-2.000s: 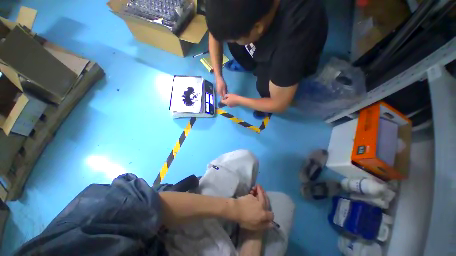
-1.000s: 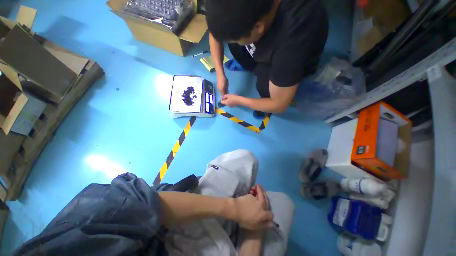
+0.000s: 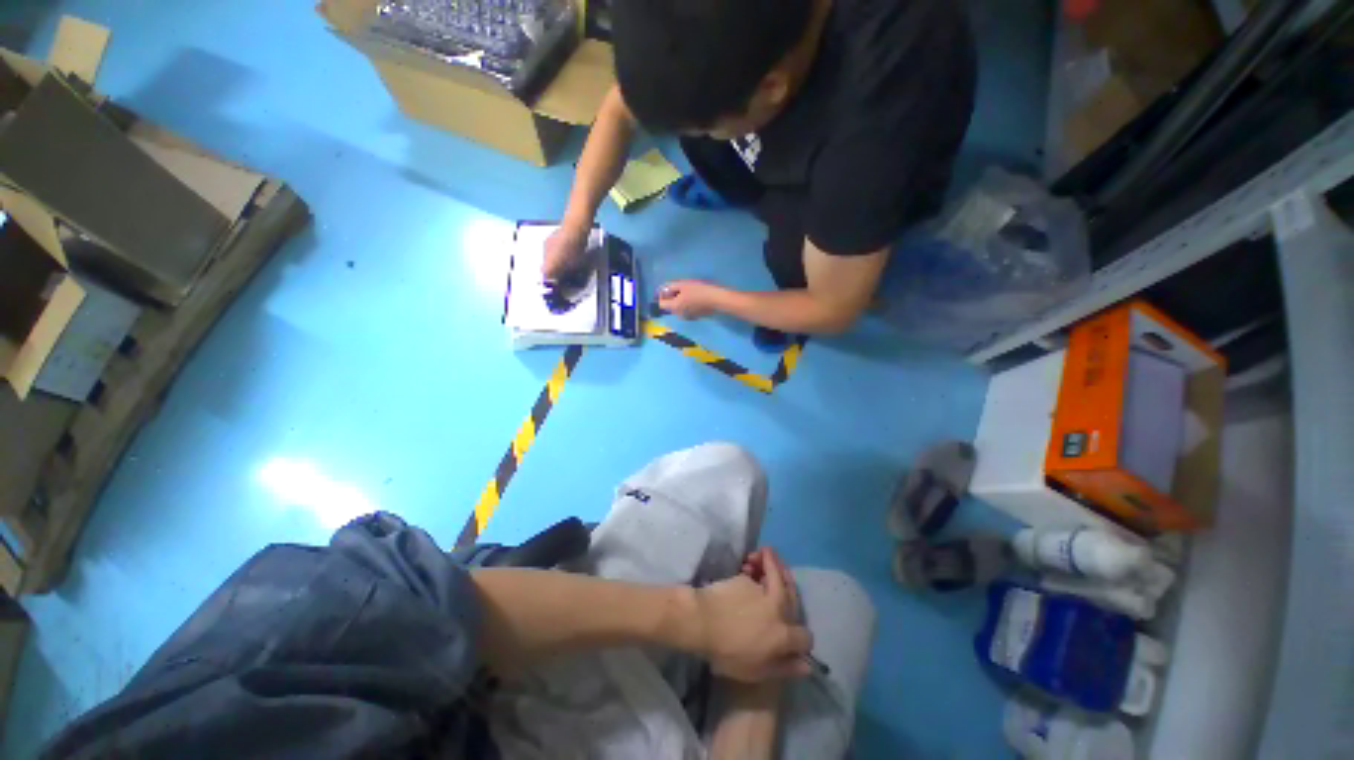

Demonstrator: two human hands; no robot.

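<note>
My left hand (image 3: 750, 630) lies over my right wrist on my lap. My right hand (image 3: 768, 573) is mostly hidden under it, with fingertips showing. A thin dark pen (image 3: 817, 665) sticks out beside the hands and seems held in my right hand; its grip is partly hidden. On the floor ahead, a flat scale (image 3: 532, 313) with a lit panel carries a cluster of small black parts (image 3: 561, 300). The crouching person's hand (image 3: 563, 253) is over these parts, partly covering them. That person's other hand (image 3: 686, 299) is beside the scale.
An open carton (image 3: 465, 115) of plastic-wrapped parts and a yellow pad (image 3: 643, 180) lie beyond the scale. A pallet with cardboard (image 3: 149, 364) is at left. Clear plastic (image 3: 998, 260), an orange-and-white box (image 3: 1091, 416), shoes (image 3: 933, 493), bottles (image 3: 1057, 646) and shelving (image 3: 1158, 267) are at right.
The crouching person's one hand has moved left from beside the scale onto the parts on its plate. The other stays beside the scale. My hands have not visibly moved.
</note>
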